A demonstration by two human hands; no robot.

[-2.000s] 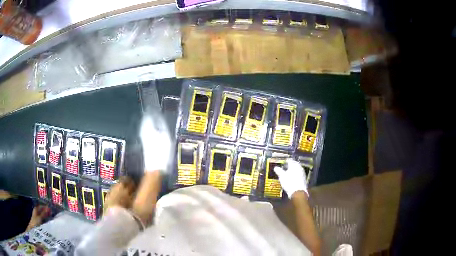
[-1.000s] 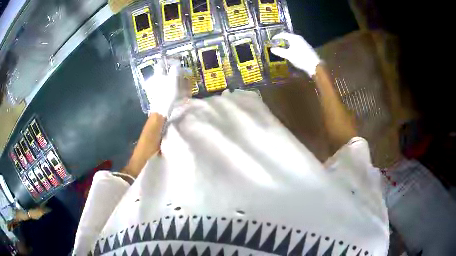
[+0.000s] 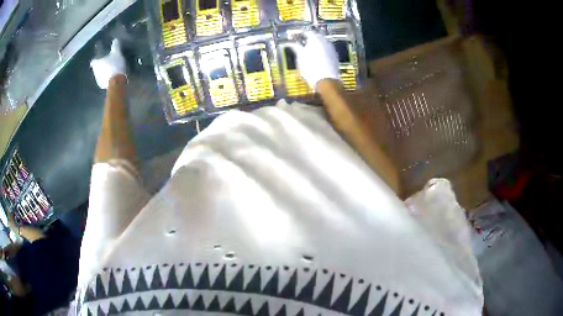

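Note:
The clear plastic tray (image 3: 202, 50) lies on the dark green bench at the top centre, cut off by the frame's upper edge. Yellow keypad phones (image 3: 256, 71) sit in its two rows of pockets. My right hand (image 3: 318, 58), in a white glove, is over the near row, covering part of the fourth phone from the left. Whether it grips anything is hidden. My left hand (image 3: 109, 65), also white-gloved, is over the bench to the left of the tray, apart from it, and seems to hold nothing.
An open carton (image 3: 481, 92) with ribbed clear trays (image 3: 420, 117) inside is at the right of the bench. A small tray of red keypad phones (image 3: 31, 200) lies at the far left beside another person's arm (image 3: 29, 233). Clear plastic sheets (image 3: 37, 43) are at the upper left.
My left hand has moved off the near-row phones to the left of the tray. My right hand has moved left along the near row from the last pocket. The view has shifted slightly.

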